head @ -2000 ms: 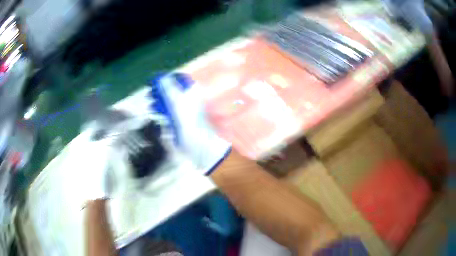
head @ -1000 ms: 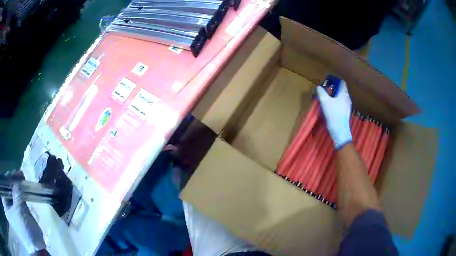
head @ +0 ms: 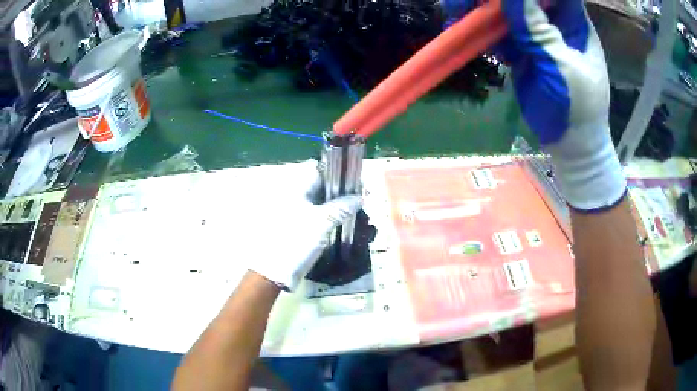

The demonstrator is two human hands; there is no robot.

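My left hand (head: 309, 240), in a white glove, is closed around a small bundle of upright silver metal tubes (head: 343, 164). The tubes stand on a ragged black pad (head: 336, 265) on a grey plate. My right hand (head: 569, 103), in a white glove with blue palm, is raised at the upper right and holds several red rods (head: 428, 70). The rods slant down to the left, and their lower ends are at the open tops of the tubes. Whether they are inside the tubes cannot be told. The right fingertips are partly cut off by the top edge.
A white bucket with an orange label (head: 115, 103) stands at the back left on the green surface (head: 252, 141). Black parts (head: 306, 46) lie heaped behind the tubes. A blue wire (head: 264, 127) runs to the tube tops. Printed sheets (head: 481, 260) cover the bench. Carton parts (head: 554, 345) show at lower right.
The view has turned from the carton back to the bench. My right hand has moved out of the carton to above the tubes, with red rods in it. My left hand still holds the tubes.
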